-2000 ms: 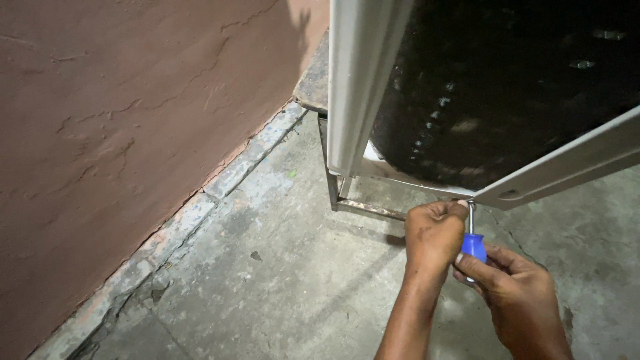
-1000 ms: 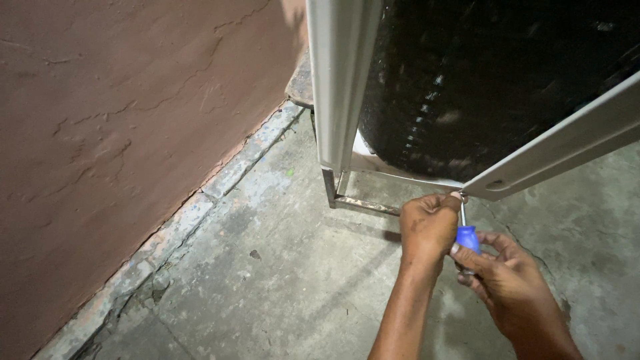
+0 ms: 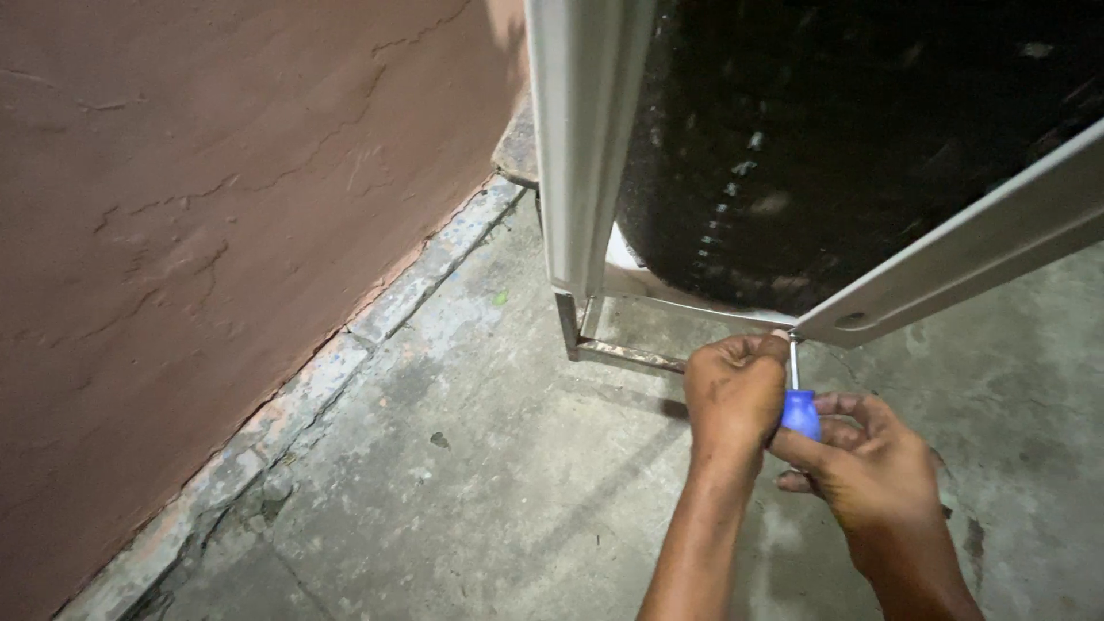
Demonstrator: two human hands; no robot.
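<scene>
My right hand (image 3: 862,457) grips the blue handle of a screwdriver (image 3: 800,414), its metal shaft pointing up at the lower corner of a pale metal-framed panel or casing (image 3: 957,233). Beside the shaft, my left hand (image 3: 737,388) has its thumb and fingers pinched together at that corner, next to the screwdriver's tip. Whatever small part lies between those fingertips is too hidden to tell. Behind the frame is a large dark rounded surface (image 3: 819,155) with whitish marks. A small round hole (image 3: 849,320) shows in the right-hand frame piece.
A rusty metal stand (image 3: 630,354) is under the casing. To the left rises a cracked pinkish-brown wall (image 3: 216,172) with a worn ledge (image 3: 397,302) along its foot. A slab corner (image 3: 517,151) juts out behind the casing. Concrete floor (image 3: 448,517) lies below.
Both hands stay at the frame's lower corner with the screwdriver upright there. My right hand's fingers have shifted slightly around the handle.
</scene>
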